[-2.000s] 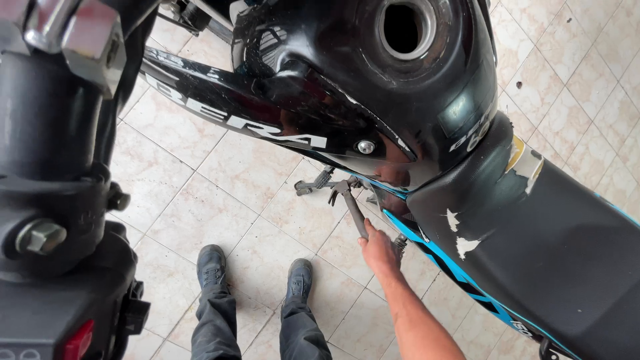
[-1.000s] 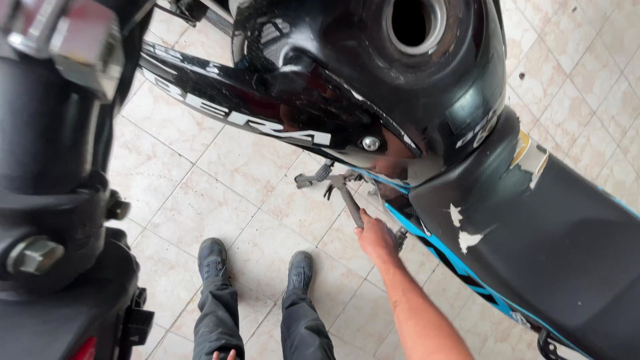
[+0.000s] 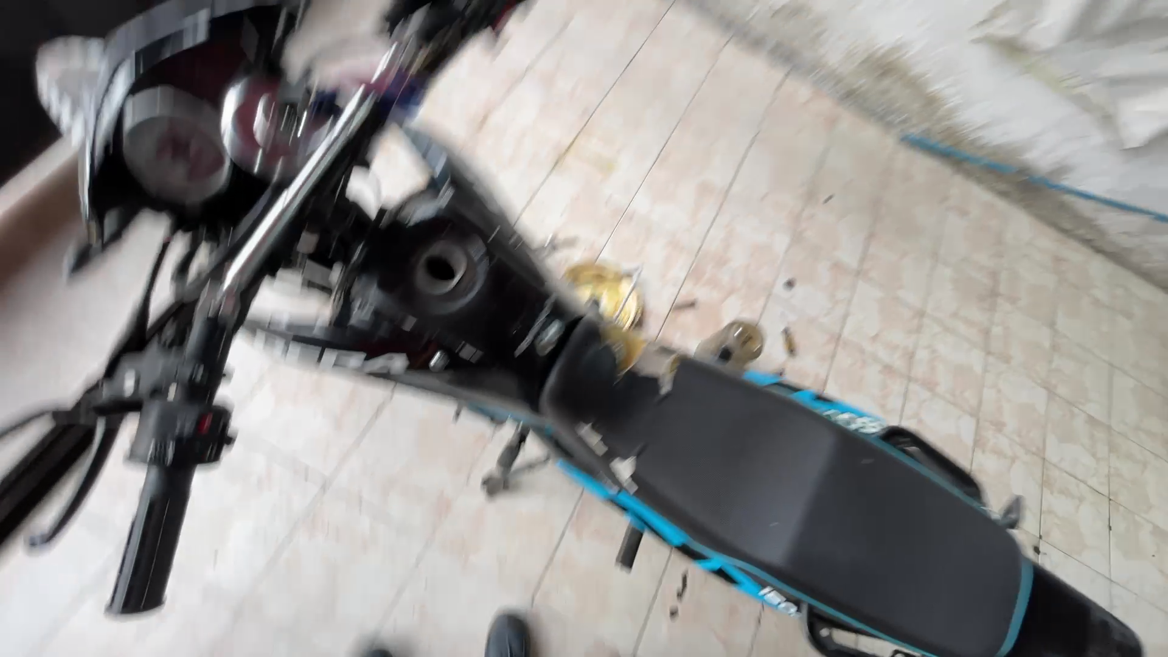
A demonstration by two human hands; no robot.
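A black and blue motorcycle spans the blurred head view. Its black fuel tank has an open round filler hole, and its black seat is torn at the front. The chrome handlebar and round gauges lie at upper left, the black grip at lower left. A blurred bare forearm enters at the left edge beside the headlight housing; its hand cannot be made out, nor whose it is. My right hand is out of sight. A foot lever sticks out below the tank.
Beyond the motorcycle, a gold-coloured round part, a round metal part and several small loose pieces lie by the tiled floor's far side. A blue strip runs along the wall base. A dark shoe shows at the bottom.
The view has swung and widened to show most of the motorcycle. My right hand, earlier holding a hammer near the foot lever, is no longer in sight, nor is the hammer.
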